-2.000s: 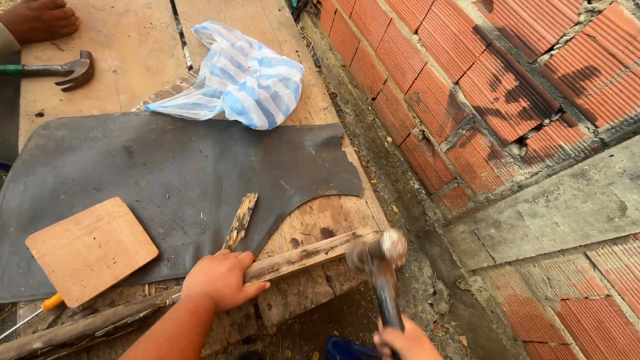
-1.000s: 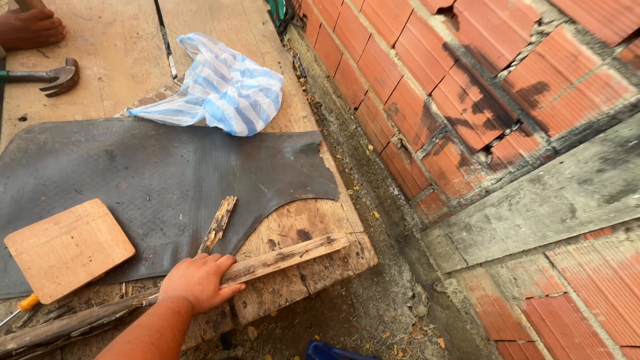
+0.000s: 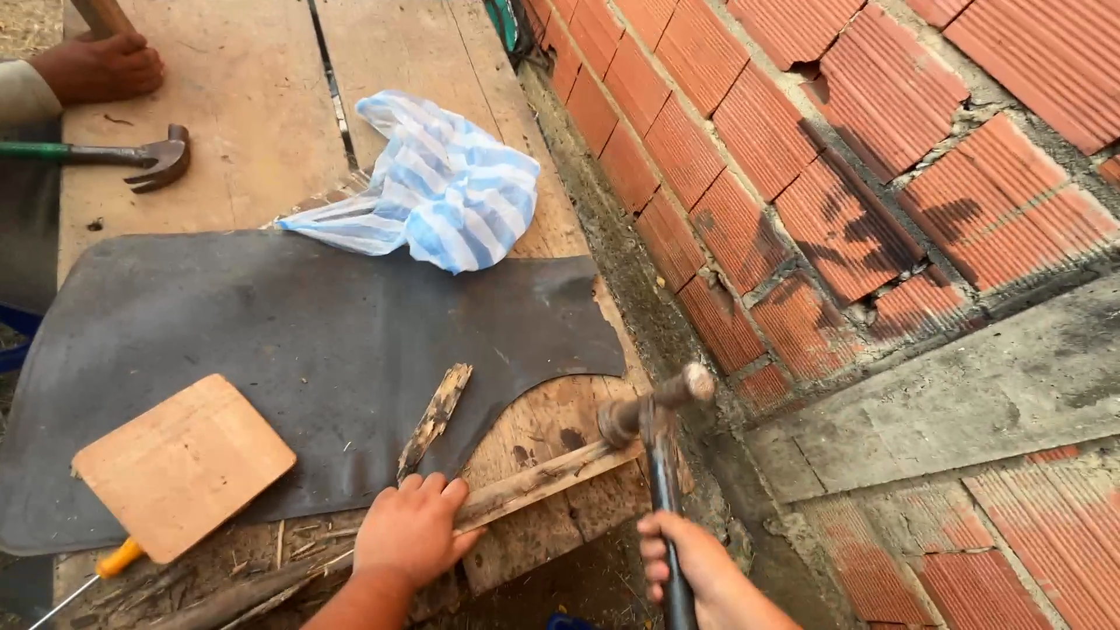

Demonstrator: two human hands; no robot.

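My left hand grips a long, weathered wooden strip lying along the table's near edge. My right hand is closed around the dark handle of a hammer, whose worn metal head is over the strip's right end; whether they touch I cannot tell. A short splintered wood piece lies on the dark leather sheet, just above my left hand. To the left are a flat wooden board with rounded corners and a tool with an orange handle and thin metal shaft.
A striped plastic bag lies on the wooden table. At upper left are a claw hammer and another person's hand around a wooden handle. A brick wall runs along the right, with a concrete strip below.
My right hand and its hammer, out of view one second ago, are back over the strip's right end. My left hand stays on the strip.
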